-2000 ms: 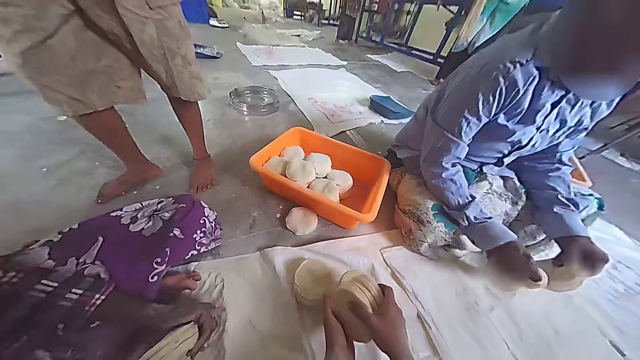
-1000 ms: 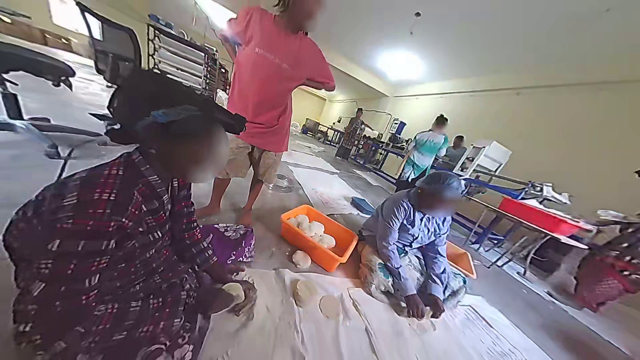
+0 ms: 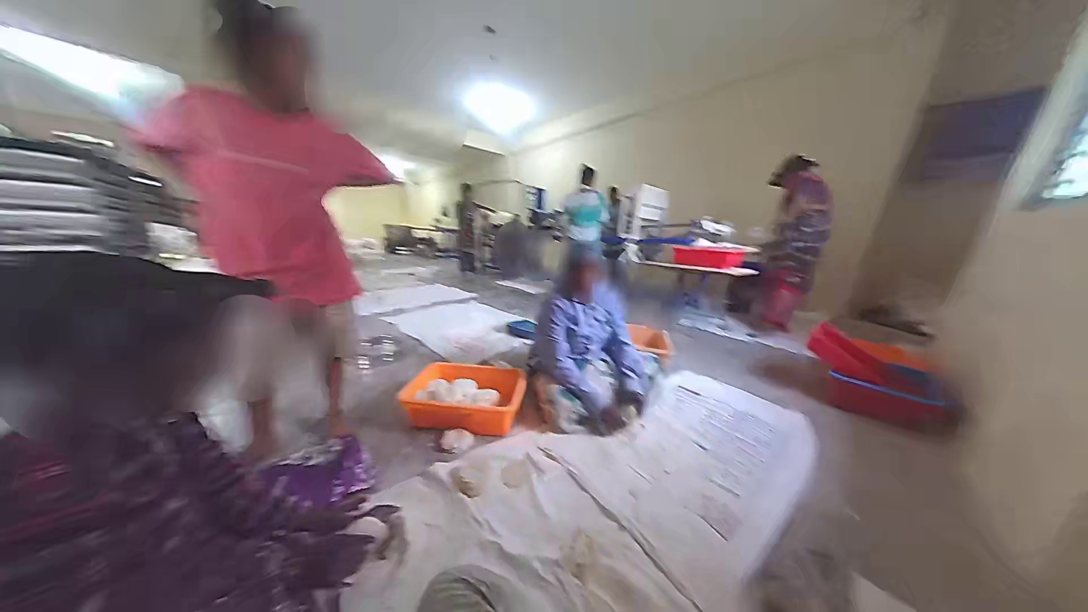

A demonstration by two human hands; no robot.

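Observation:
Neither my left hand nor my right hand can be made out in the blurred head view. Pale round lumps (image 3: pixel 461 391) lie in an orange plastic tub (image 3: pixel 463 419), and another pale lump (image 3: pixel 456 440) rests just in front of it. Two flat, pale round pieces (image 3: pixel 469 478) sit on the whitish cloth (image 3: pixel 527 531) spread on the floor. A blurred beige patch (image 3: pixel 582 552) shows nearer on the cloth; what it is cannot be told. At the bottom edge is a rounded grey-beige shape (image 3: pixel 463 591), also unclear.
A seated person in a blue shirt (image 3: pixel 586 340) is beyond the cloth. Close on the left, another person's hand (image 3: pixel 387 531) is by a pale piece. Behind stands a person in a pink shirt (image 3: pixel 263 195). Red tubs (image 3: pixel 888 395) lie at right, near the wall.
The view has swung up and to the right. My hands, which held a stack of pale discs two seconds ago, are out of sight.

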